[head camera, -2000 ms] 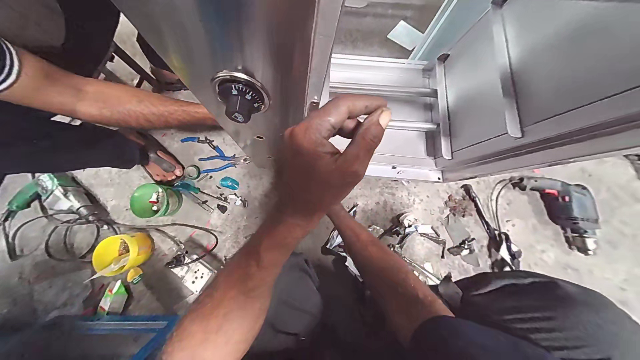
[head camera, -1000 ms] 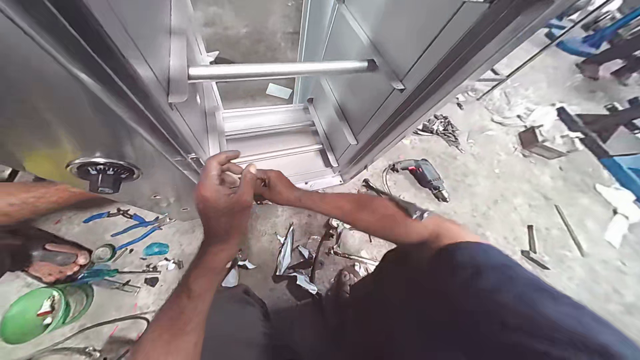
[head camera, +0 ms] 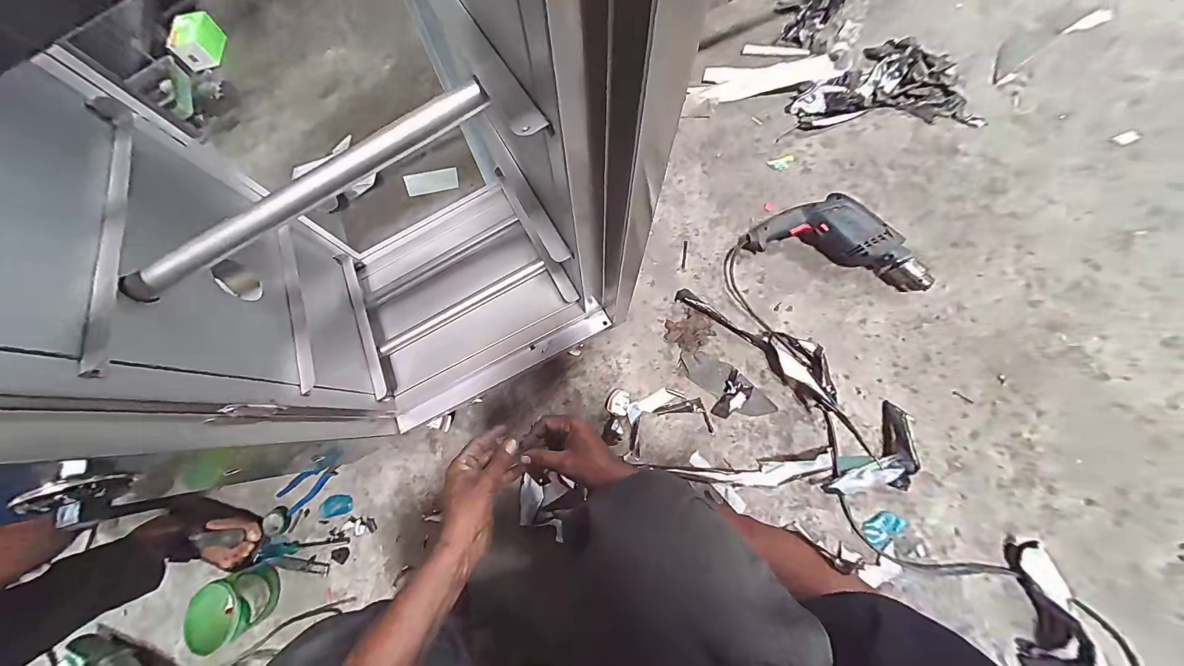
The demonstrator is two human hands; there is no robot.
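Note:
My left hand [head camera: 481,481] and my right hand [head camera: 572,451] meet at the fingertips, low over the floor and just in front of the metal cabinet's lower sill [head camera: 504,370]. Thumb and fingers of both are drawn together; whether something small is pinched between them cannot be made out. Above and behind them stands the open stainless steel cabinet frame, with a round metal bar [head camera: 314,190] across it and side rails [head camera: 109,240]. Torn film scraps [head camera: 546,499] lie under my hands, beside my knee.
A corded power drill [head camera: 856,236] lies on the concrete at right, its cable running among torn plastic strips [head camera: 800,370]. At lower left are blue-handled pliers [head camera: 310,481], a green tub [head camera: 217,615] and another person's foot [head camera: 227,541]. Crumpled film [head camera: 893,83] lies at upper right.
My view has swung to the right and down. Both hands, near the cabinet's base a second ago, are now lower, in front of its sill, fingertips still together.

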